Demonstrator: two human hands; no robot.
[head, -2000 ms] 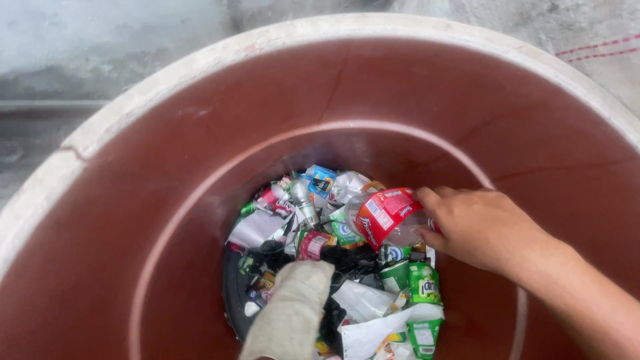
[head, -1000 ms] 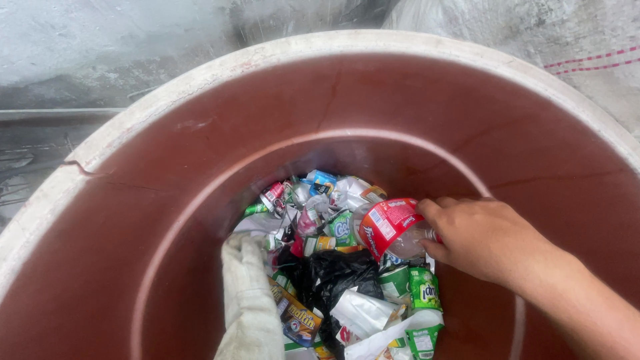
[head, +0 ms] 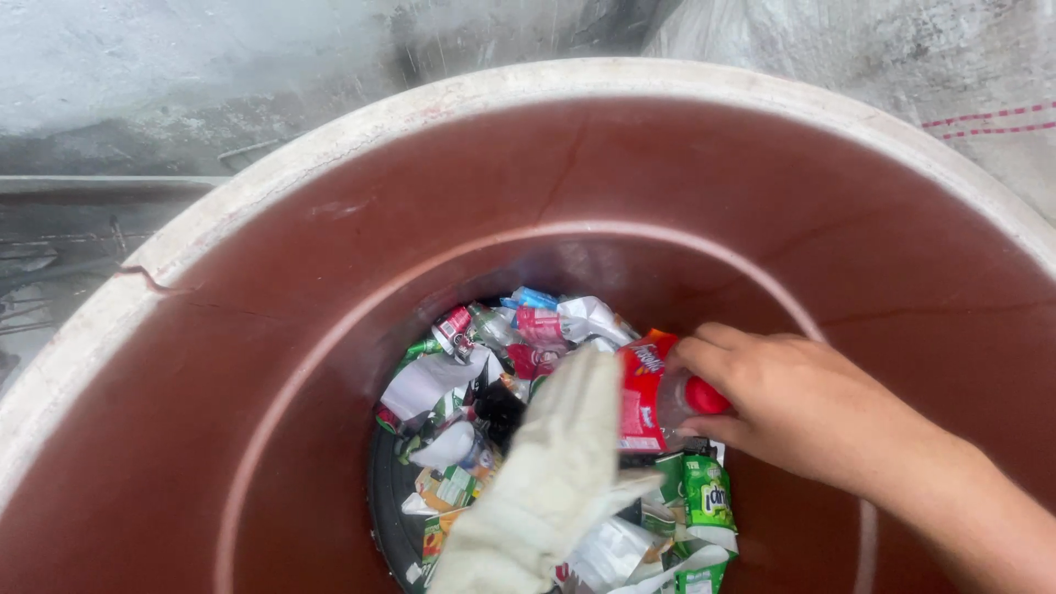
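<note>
Inside a deep red-brown bin point(head: 643, 157), my bare right hand point(head: 759, 388) grips a clear plastic bottle point(head: 643, 396) by its neck, near the red cap. The bottle has a red label. My left hand point(head: 549, 462), in a whitish work glove, is over the litter just left of the bottle, with its fingers extended; whether its palm touches anything is hidden. Around both hands lie a green wrapper point(head: 707, 495), a crumpled white sheet point(head: 433, 384), a pink-labelled bottle point(head: 540, 326) and a piece of black plastic point(head: 499, 408).
The bin's thick pale rim point(head: 577, 78) curves around the work, with a crack point(head: 148, 279) at the left. A grey wall point(head: 206, 74) is behind it. A woven sack point(head: 866, 49) with red stripes stands at the upper right.
My gloved left hand has moved right from the left side of the litter toward the bottle. My right hand still holds the bottle, whose red cap now shows.
</note>
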